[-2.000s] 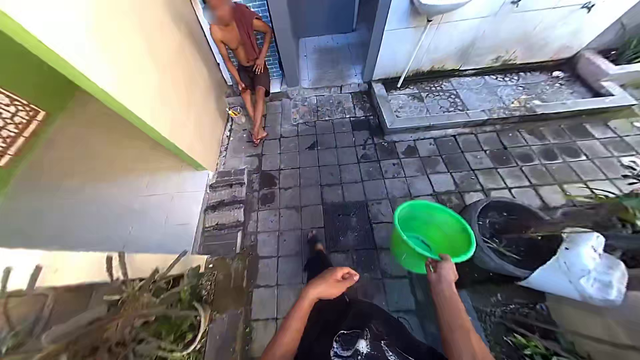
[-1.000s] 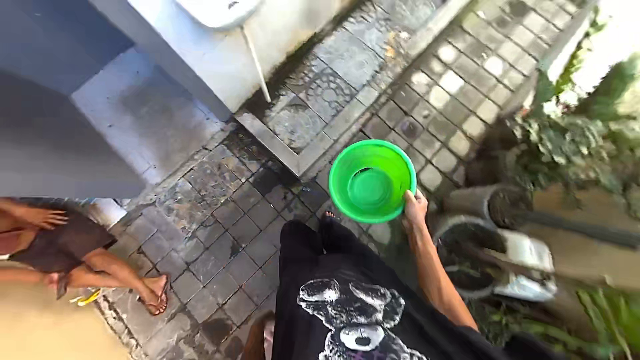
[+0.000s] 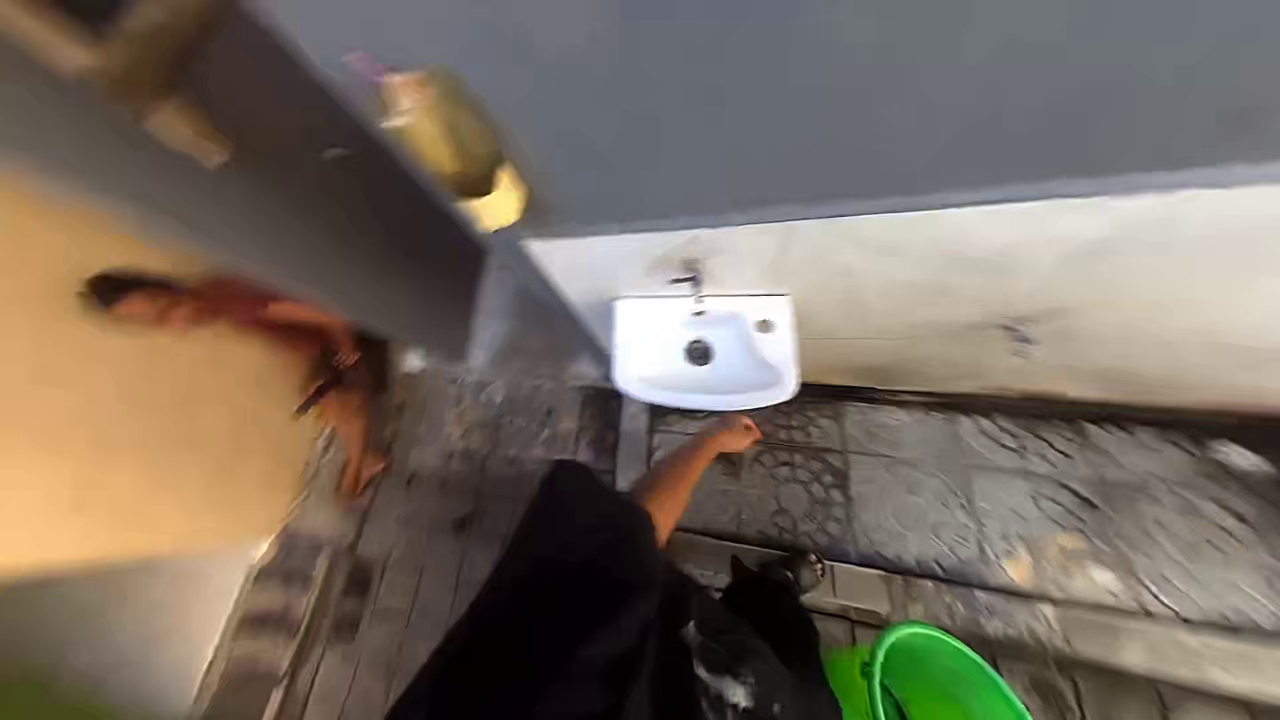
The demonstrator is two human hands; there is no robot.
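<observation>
My left hand [image 3: 735, 434] is just below the front edge of a white wall-mounted sink [image 3: 650, 368], fingers curled with no object seen in them. The sink has a dark drain and a metal tap [image 3: 688, 280] above it on the wall. A green plastic basin [image 3: 940, 675] is at the bottom edge, beside my black shirt and partly cut off by the frame. My right hand is out of view, so its hold on the basin does not show.
A low raised curb [image 3: 860, 590] borders the patterned tile floor [image 3: 910, 500] under the sink. Another wall tap [image 3: 1020, 335] is farther right. At left, a blurred person [image 3: 290, 315] sits against the wall. A blurred yellowish object [image 3: 450, 135] is at upper left.
The view has swung toward the sink. The green basin, earlier gripped by my right hand in mid-view, is now at the bottom edge. My left hand has come into view near the sink.
</observation>
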